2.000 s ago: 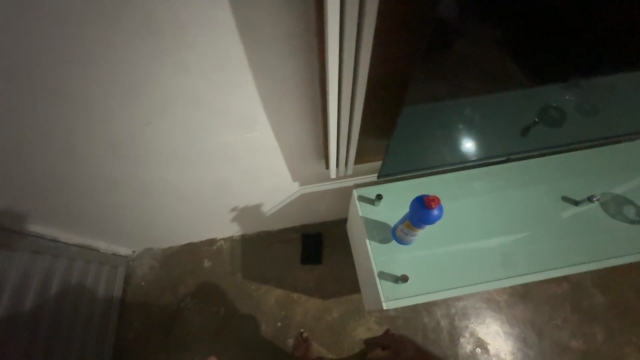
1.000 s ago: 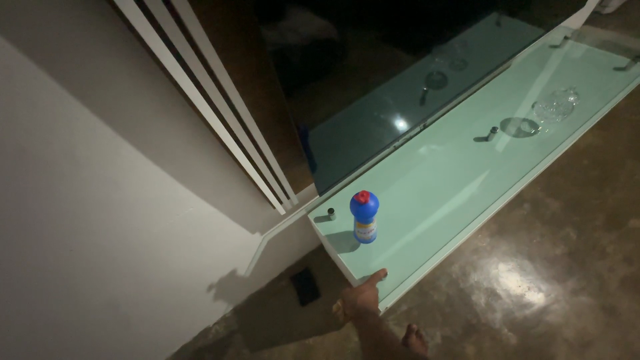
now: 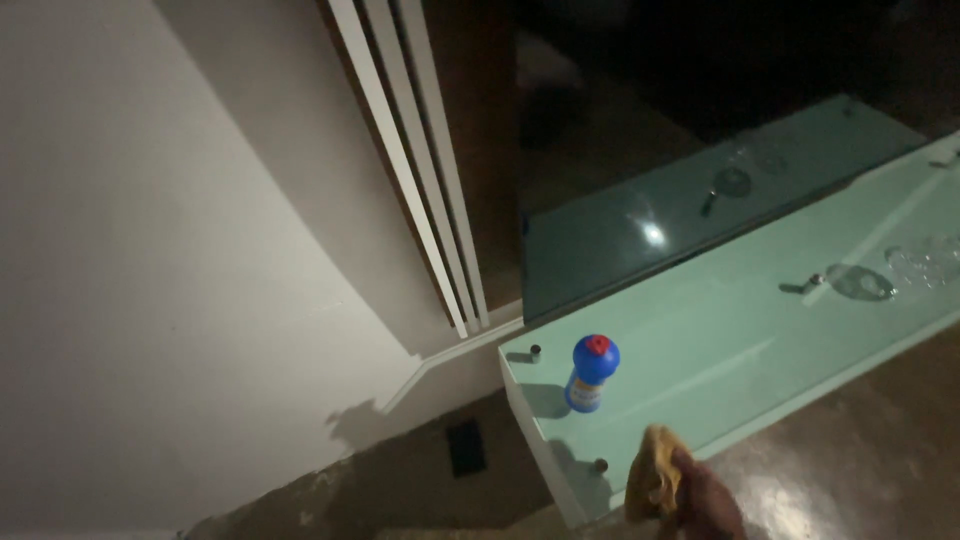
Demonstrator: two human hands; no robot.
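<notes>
My right hand (image 3: 705,499), at the bottom right of centre, grips a crumpled yellow cloth (image 3: 656,472) by the front edge of the glass-topped shelf (image 3: 697,337). Hand and cloth are a little blurred. A blue bottle with a red cap (image 3: 592,375) stands upright on the shelf near its left end, up and left of the cloth. It has a label with writing and touches neither the cloth nor my hand. My left hand is out of view.
Small metal posts (image 3: 535,352) stick up from the shelf. A clear glass object (image 3: 926,266) lies at the right. Behind is a dark glossy panel (image 3: 637,150) reflecting the shelf. White wall (image 3: 187,300) at left; a dark rectangular object (image 3: 466,448) on the floor.
Two seconds ago no hand was over the shelf; one second ago a hand was at its front left corner. Now my right hand shows there with the yellow cloth. The bottle still stands. The view has turned.
</notes>
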